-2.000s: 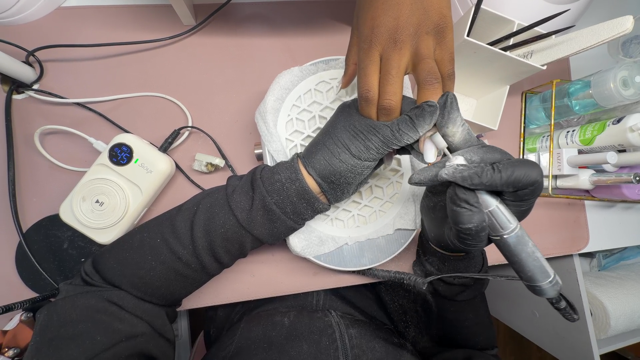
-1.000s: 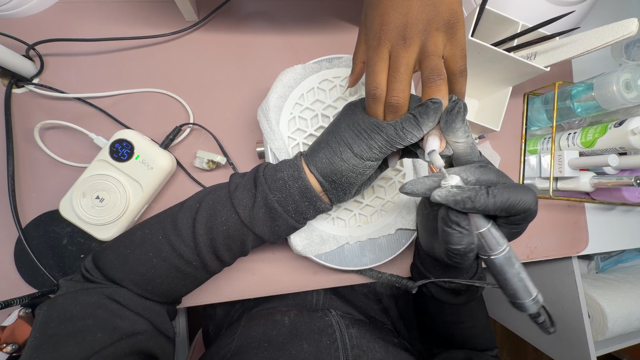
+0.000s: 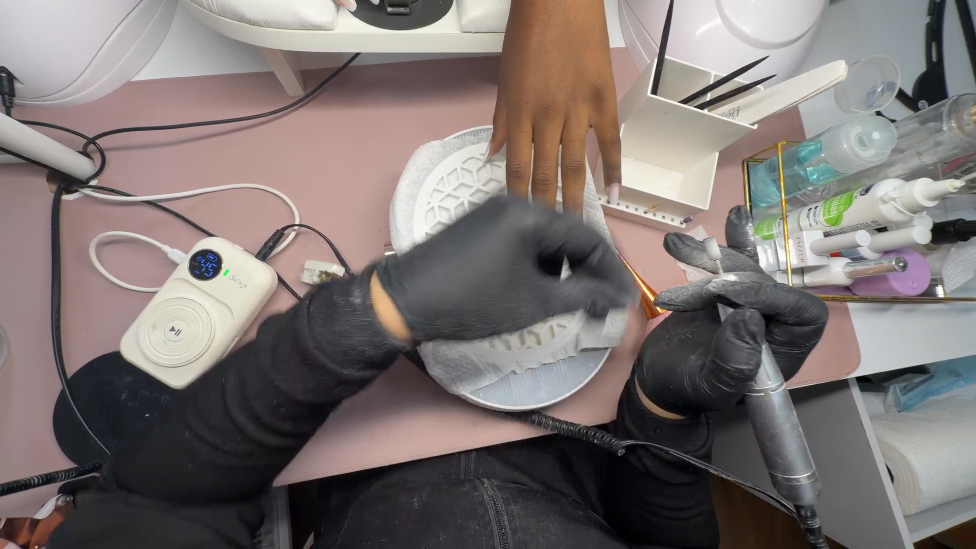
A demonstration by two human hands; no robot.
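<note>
My left hand (image 3: 496, 267), in a black glove, is blurred over the round dust collector with a white honeycomb grille (image 3: 457, 191); its fingers are bent, and whether they hold anything is unclear. To its right, my right hand (image 3: 724, 328), gloved in black with pale dust on it, grips a silver electric nail drill (image 3: 778, 427), whose pale bit (image 3: 713, 248) points up. Another person's hand (image 3: 557, 107) reaches in from the top, palm down, its middle fingertips hidden behind my left hand. White tissue (image 3: 415, 191) lines the collector.
A cream drill control unit (image 3: 202, 313) with a lit display and cables lies on the left. Behind on the right stands a white organizer (image 3: 671, 137) with files and black tools. A gold-edged glass box (image 3: 785, 206) of bottles is at the far right. A coiled cord (image 3: 572, 428) crosses the table's front edge.
My left hand has let go of the other person's finger and now hovers nearer, over the collector. My right hand with the drill has moved right, away from that person's fingers.
</note>
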